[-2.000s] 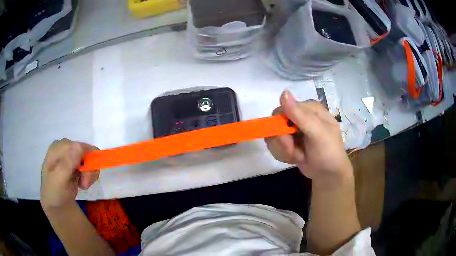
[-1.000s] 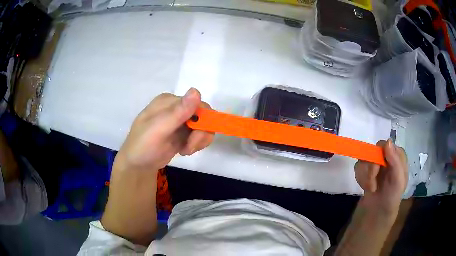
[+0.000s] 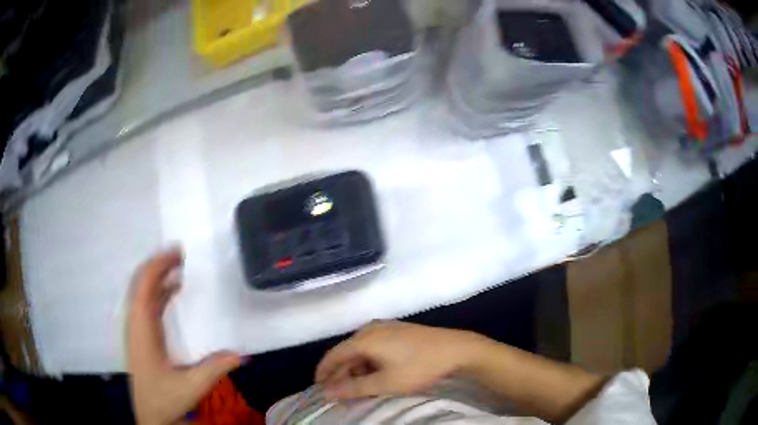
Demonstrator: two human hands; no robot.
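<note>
A black power bank point(image 3: 312, 231) stands on the white sheet in front of me, its port face up, with one red port and a shiny round spot. My left hand point(image 3: 173, 336) is at the sheet's front edge, left of the power bank, thumb and fingers spread, with nothing seen in it. My right hand point(image 3: 395, 361) is low in front of my body, below the bench edge, fingers curled; blur hides whether it holds anything. Orange straps point(image 3: 224, 407) show low at the left, below the bench edge, partly behind my left hand.
A yellow parts tray point(image 3: 237, 46) is at the back. Two black units in whitish sleeves point(image 3: 353, 87) point(image 3: 507, 108) stand behind the power bank. Wrapped units with orange straps point(image 3: 690, 95) stand at the right. More dark wrapped units point(image 3: 71, 91) are at the far left.
The orange strap stretched between my hands is no longer seen there. My left hand has opened, and my right hand has moved down in front of my body. The view has swung back to the right.
</note>
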